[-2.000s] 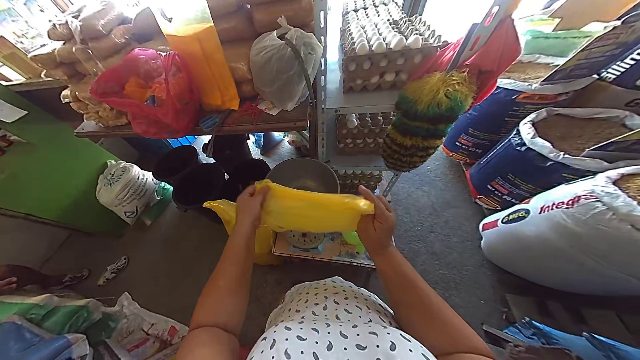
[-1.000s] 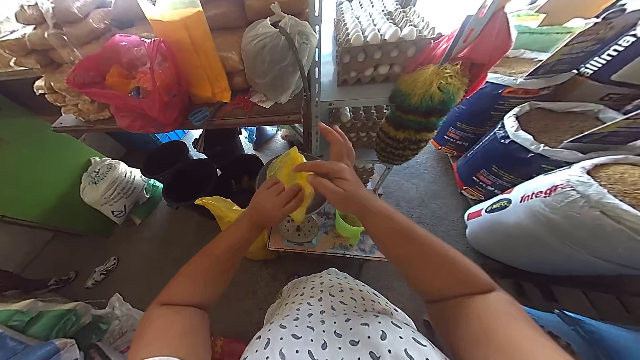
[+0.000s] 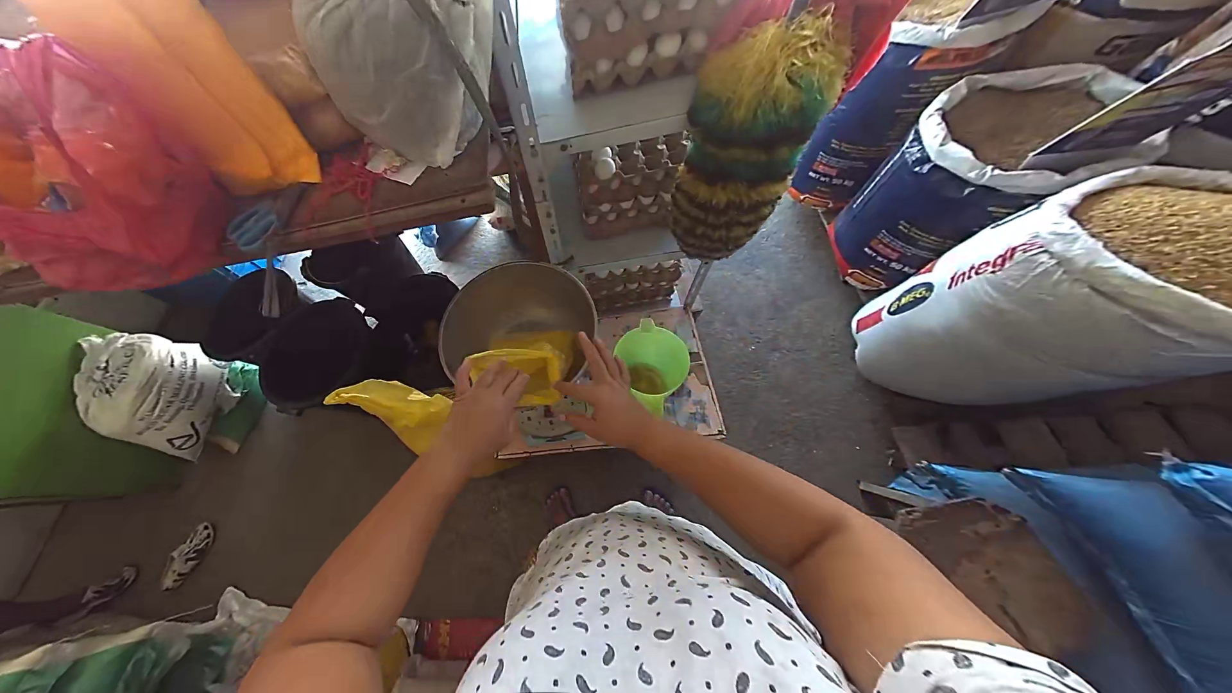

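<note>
A yellow plastic bag (image 3: 525, 371) is in my left hand (image 3: 489, 399), its mouth spread over the near side of a round metal pan (image 3: 515, 303). My right hand (image 3: 608, 393) is at the bag's right edge with fingers apart; whether it grips the film I cannot tell. The pan rests above a weighing scale (image 3: 549, 422), whose dial is partly covered by my hands. Right of the pan stands a light green plastic dipper (image 3: 664, 348) with something in its bottom. More yellow plastic bags (image 3: 399, 406) lie left of my left wrist.
Black buckets (image 3: 313, 351) stand left of the pan. Egg trays (image 3: 630, 183) fill the metal shelf ahead, with a striped fluffy duster (image 3: 756, 135) hanging beside it. Large open feed sacks (image 3: 972, 298) stand at the right. A tied white bag (image 3: 144, 390) sits at the left.
The yellow bag was stretched flat between both hands, then bunched up; now its mouth is spread at the pan. The view has moved closer to the pan.
</note>
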